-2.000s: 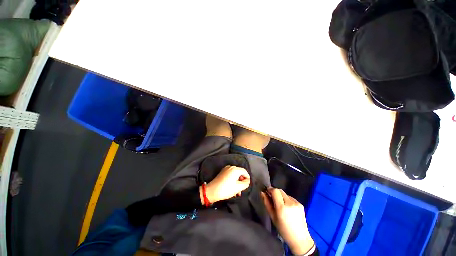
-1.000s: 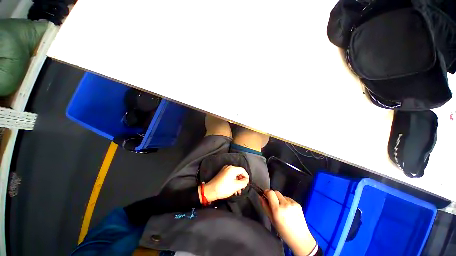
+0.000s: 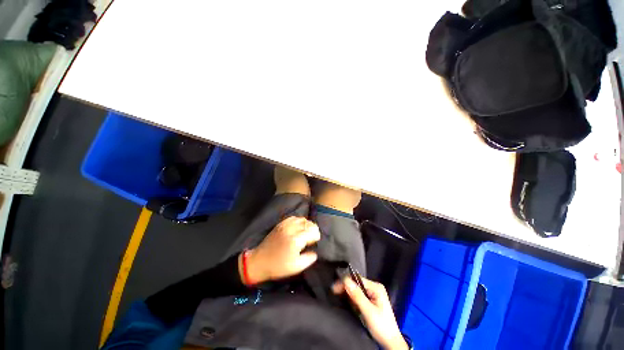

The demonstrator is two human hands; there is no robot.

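Note:
A black pouch (image 3: 324,279) lies in my lap on the dark grey apron, partly hidden by my hands and hard to tell from the apron. My left hand (image 3: 282,251), with a red band at the wrist, has its fingers curled on the pouch's upper left part. My right hand (image 3: 369,304) is closed around a thin dark tool, which looks like thread snips (image 3: 355,276), with a shiny part pointing up. It is at the right side of the pouch and slightly blurred.
Black pouches (image 3: 513,68) are heaped at the white table's (image 3: 274,82) right, with a single pouch (image 3: 545,191) below them. A blue bin (image 3: 126,160) with black pieces is under the table at left. Another blue bin (image 3: 527,301) stands at right. Green bundle (image 3: 24,85) at far left.
My left hand has moved left and the pouch has shifted lower in my lap. My right hand has moved slightly left and down, and the tool now points up. The view has shifted slightly.

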